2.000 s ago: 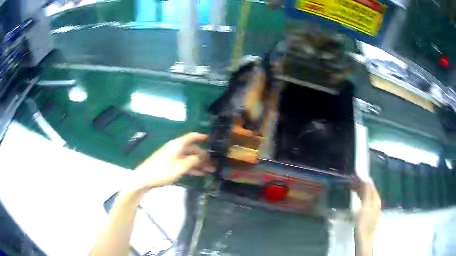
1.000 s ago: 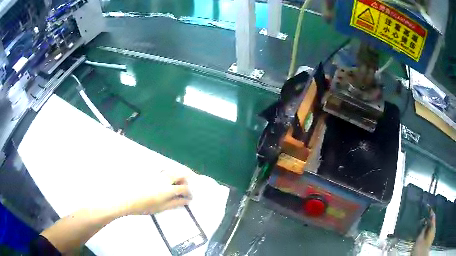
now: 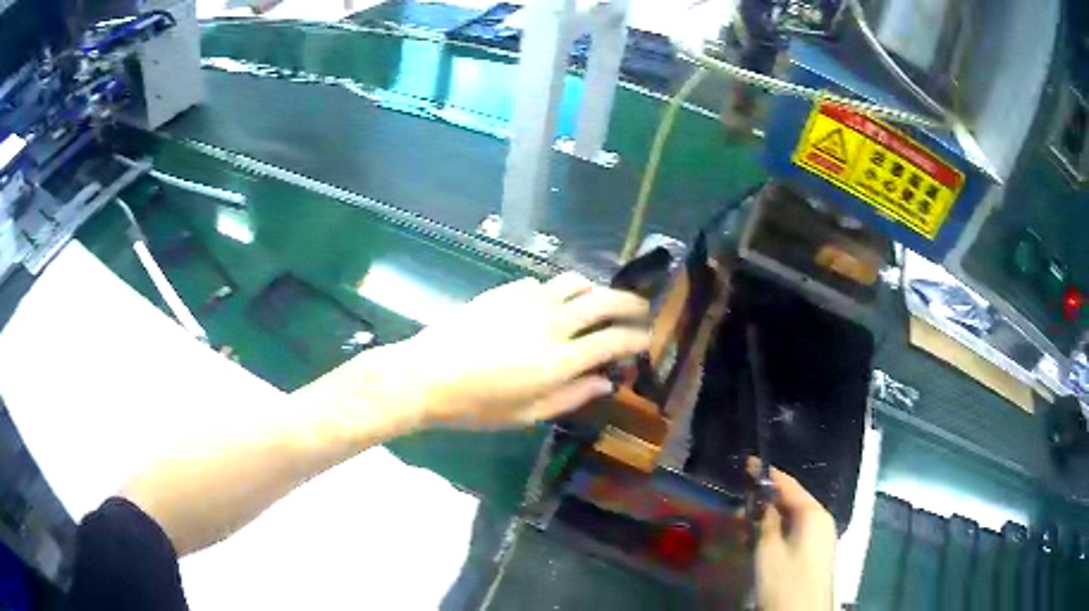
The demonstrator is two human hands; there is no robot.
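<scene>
My left hand (image 3: 525,352) is at the left side of the orange-brown fixture (image 3: 633,430), over its black wrap (image 3: 645,272). Its fingers are spread and partly bent; whether they grip anything is hidden. My right hand (image 3: 794,537) pinches the lower end of a thin dark phone frame (image 3: 760,400), seen edge-on above the black top of the press base (image 3: 824,382). The metal hot-press head (image 3: 812,251) is behind the frame's upper end. A blurred red button (image 3: 676,543) is on the base front.
The green conveyor belt (image 3: 406,287) carries a dark frame (image 3: 299,304) at left and a row of dark frames (image 3: 955,537) at right. A white mat (image 3: 346,537) covers the near left. A warning label (image 3: 878,167) is on the blue press body. A yellowish hose (image 3: 654,167) stands behind.
My left hand has moved from the white mat to the fixture, and the frame there is gone from the mat. My right hand has come from the right-hand belt to above the base, holding a frame.
</scene>
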